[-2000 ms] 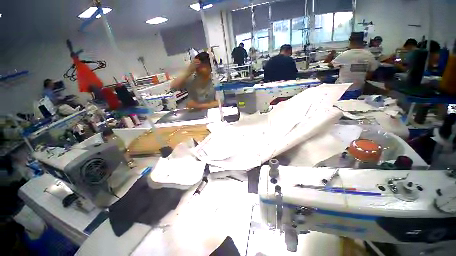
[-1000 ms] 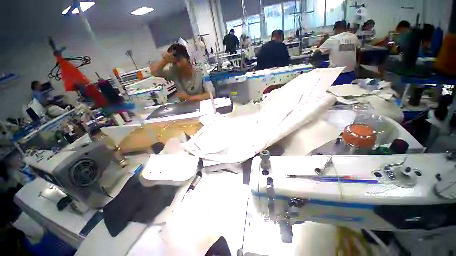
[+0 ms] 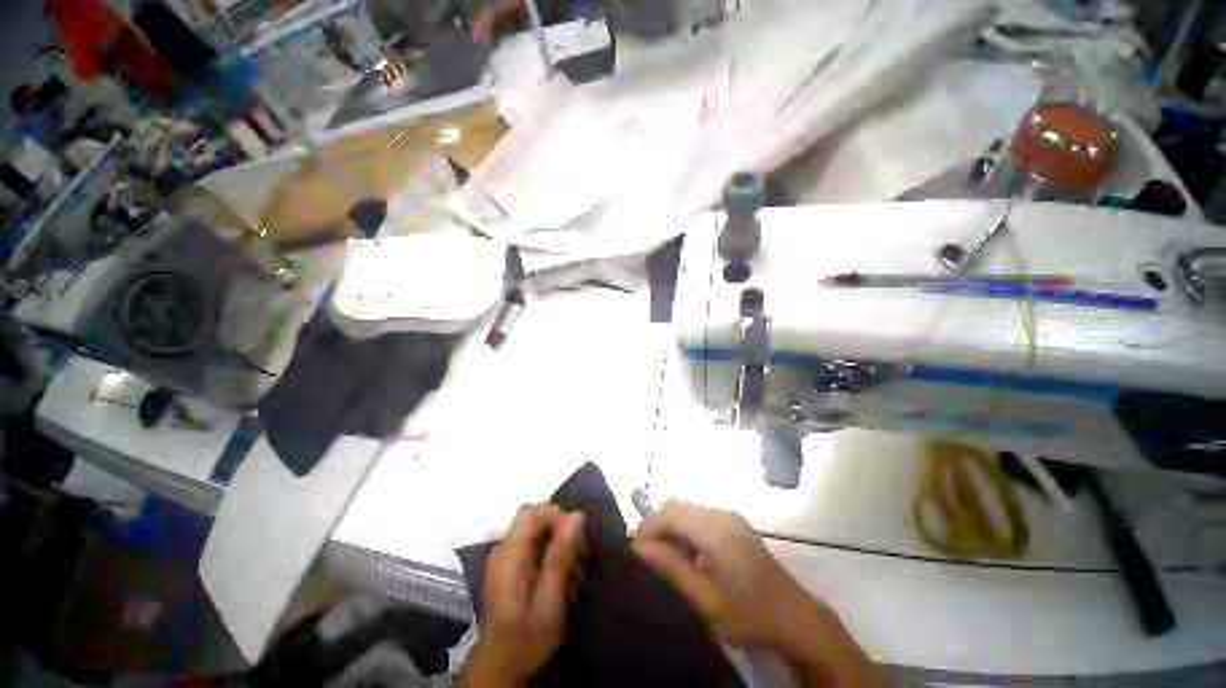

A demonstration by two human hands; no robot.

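Observation:
A dark garment panel point(image 3: 625, 612) lies at the table's front edge, its pointed corner towards the machine. My left hand point(image 3: 531, 585) grips the panel near its left side, fingers bent together. My right hand point(image 3: 719, 571) is at the panel's right edge, closed on a small metal tool point(image 3: 641, 504) whose shiny tip shows at the fingertips; its exact kind cannot be told. The white sewing machine head point(image 3: 928, 323) stands to the right, its needle area above and right of my hands, apart from the panel.
Yellow-handled scissors point(image 3: 968, 500) and a black-handled tool point(image 3: 1129, 558) lie right of the needle. Marking pens point(image 3: 995, 289) lie on the machine head. A white curved piece point(image 3: 420, 285) rests over dark cut pieces point(image 3: 352, 383) at left. Paper patterns point(image 3: 645, 135) and an orange-red jar point(image 3: 1065, 145) are behind.
The view has tilted down towards the table. Both hands have come into view on the dark panel, of which only a corner showed before. More of the scissors and the black-handled tool now shows.

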